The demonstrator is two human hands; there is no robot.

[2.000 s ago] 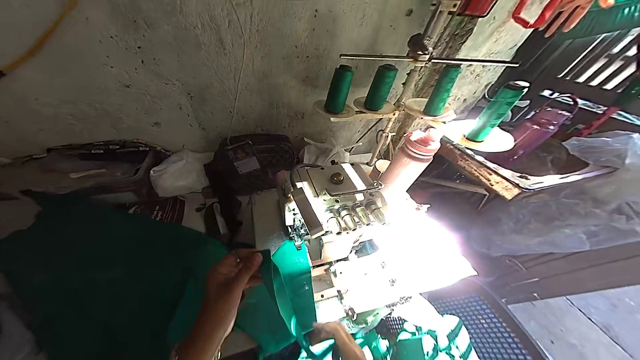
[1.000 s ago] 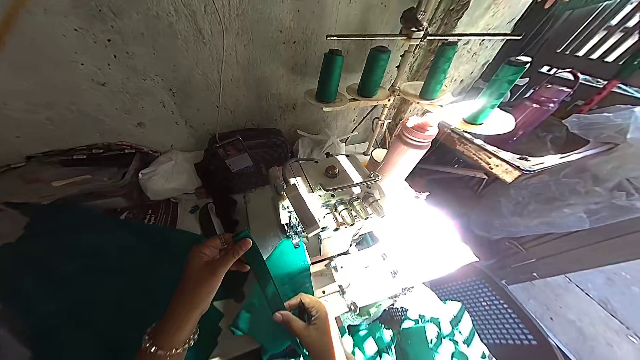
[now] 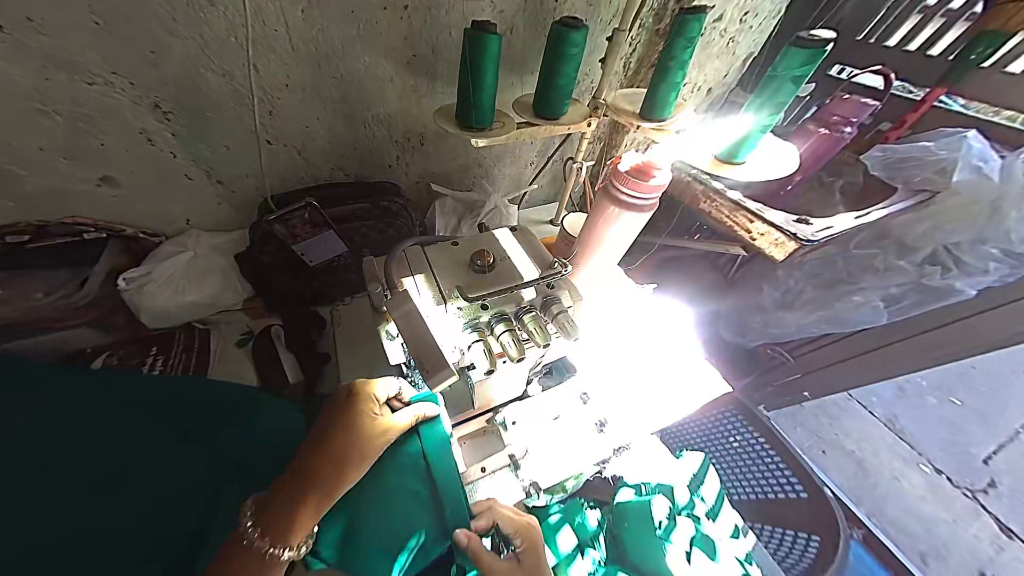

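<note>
A serger sewing machine (image 3: pixel 496 296) with several tension knobs stands in the middle. My left hand (image 3: pixel 364 432), a beaded bracelet at its wrist, pinches the upper end of a folded green fabric strip (image 3: pixel 440 464) close to the needle area. Lower down, my right hand (image 3: pixel 508 536) holds the same strip's edge between thumb and fingers. The strip lies along the edge of a green fabric piece (image 3: pixel 376 512); whether the two are joined cannot be told. More dark green cloth (image 3: pixel 136 464) spreads at the left. Green thread cones (image 3: pixel 478 76) stand on the rack behind.
A pink bottle (image 3: pixel 620 208) stands behind the machine in glaring sunlight. Patterned green cloth (image 3: pixel 640 520) lies at the lower right beside a plastic basket (image 3: pixel 736 456). A black bag (image 3: pixel 336 232) and a white plastic bag (image 3: pixel 188 276) sit against the wall.
My left hand has moved down and toward the machine from its raised place one second ago. The strip, held up off the fabric then, now lies along the fabric's edge.
</note>
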